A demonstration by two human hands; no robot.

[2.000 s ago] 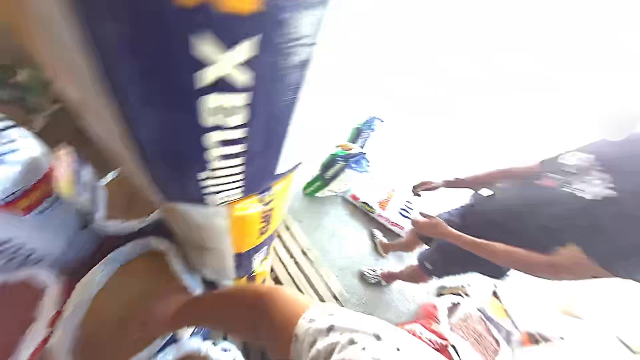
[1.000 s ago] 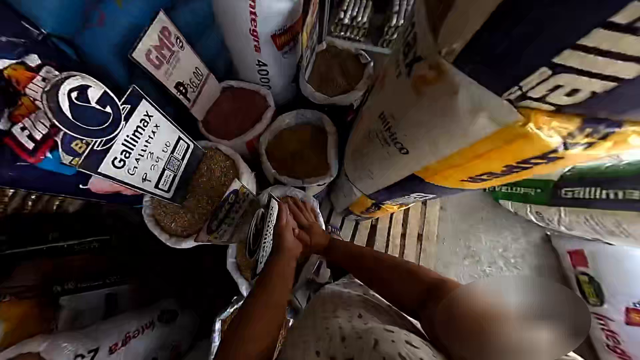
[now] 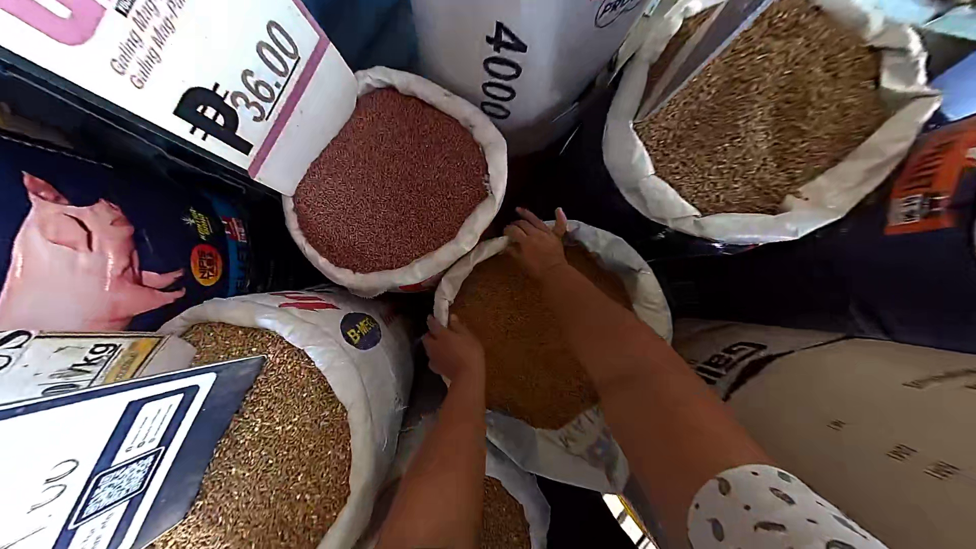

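Both my hands are at the rolled white rim of an open woven sack [image 3: 648, 293] filled with fine brown feed [image 3: 526, 343]. My left hand [image 3: 455, 351] grips the rim on the sack's left side, fingers curled over the edge. At the far side, my right hand [image 3: 540, 242] has its fingers on the rim, and its forearm crosses over the feed. Just behind and to the left stands a sack of reddish feed granules [image 3: 393, 179], its rim close to the one I touch.
A sack of mixed grain [image 3: 267, 442] with price signs [image 3: 99, 465] stands at left. Another sack of brown pellets [image 3: 762, 114] is at upper right. A large beige sack [image 3: 854, 427] lies right, and part of a further grain sack [image 3: 503, 515] shows below. A price card [image 3: 252, 84] leans at upper left.
My hands were together over a nearer sack one second ago; now they are apart on the rim of the brown feed sack. The view has moved closer to the sacks.
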